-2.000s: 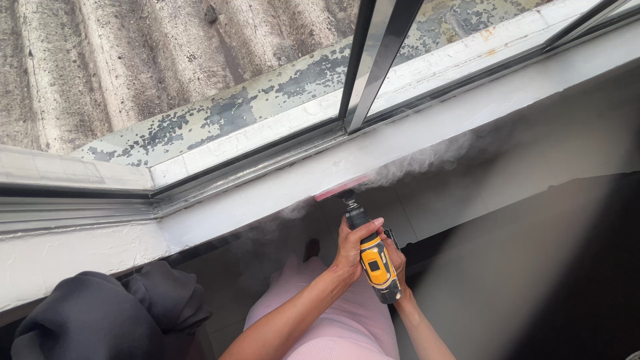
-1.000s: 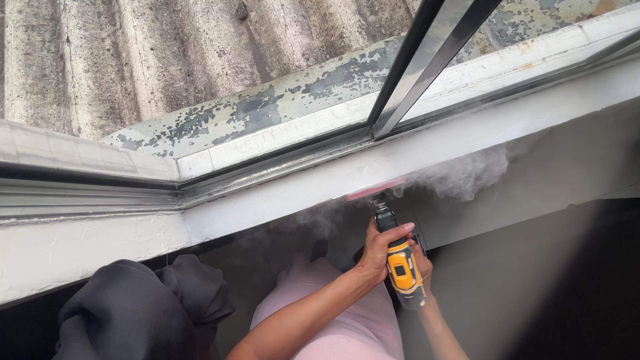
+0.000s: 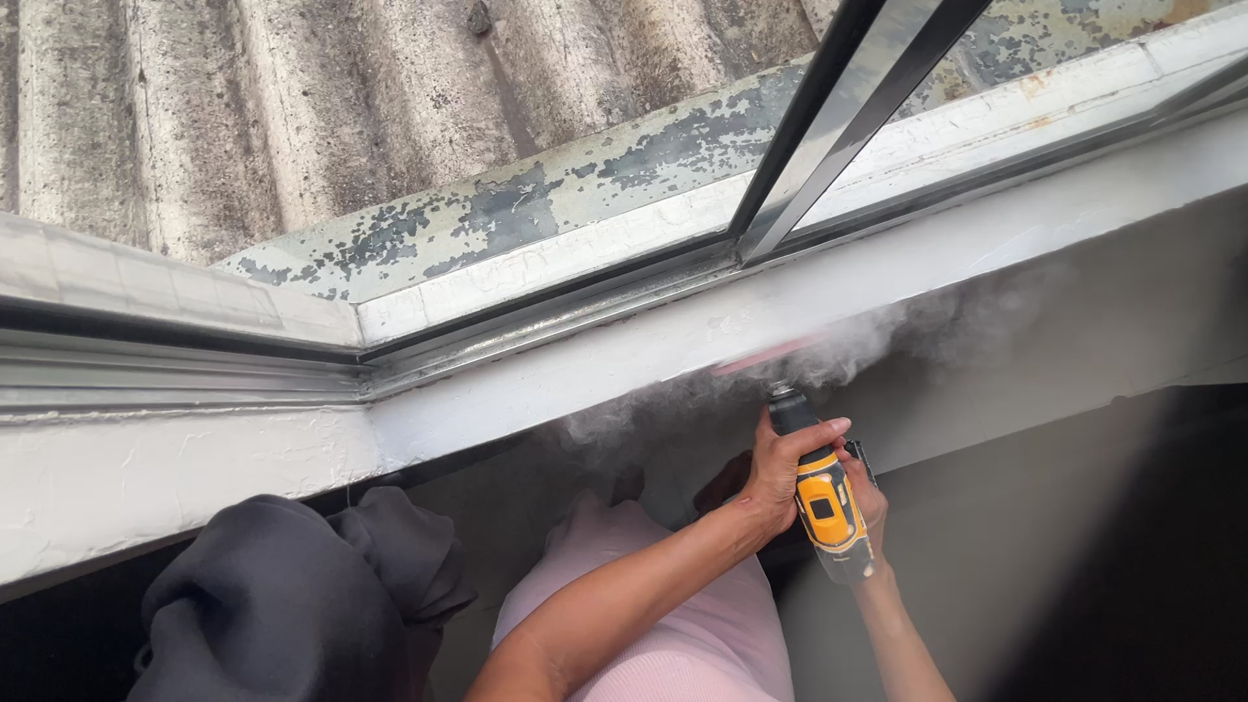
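My left hand [image 3: 780, 468] grips the black neck of a yellow and black cordless power tool [image 3: 829, 512]. On the right side of the tool's body, my right hand [image 3: 865, 497] is closed around it, its fingers partly hidden. The tool's pinkish-red sanding disc [image 3: 765, 355] lies edge-on against the inner edge of the white window sill [image 3: 673, 336]. Pale dust [image 3: 858, 341] billows from the disc to both sides and blurs part of it.
An aluminium window track [image 3: 556, 317] runs along the sill, with an upright frame bar [image 3: 838, 127] rising from it. Outside lie flaking painted flashing [image 3: 517, 205] and a corrugated roof [image 3: 322, 107]. Dark cloth [image 3: 283, 595] is bunched at the lower left.
Both hands have stayed on the tool, and the disc has stayed at the sill's edge. The dust cloud has changed shape and shows more to the left of the tool. The view has shifted slightly.
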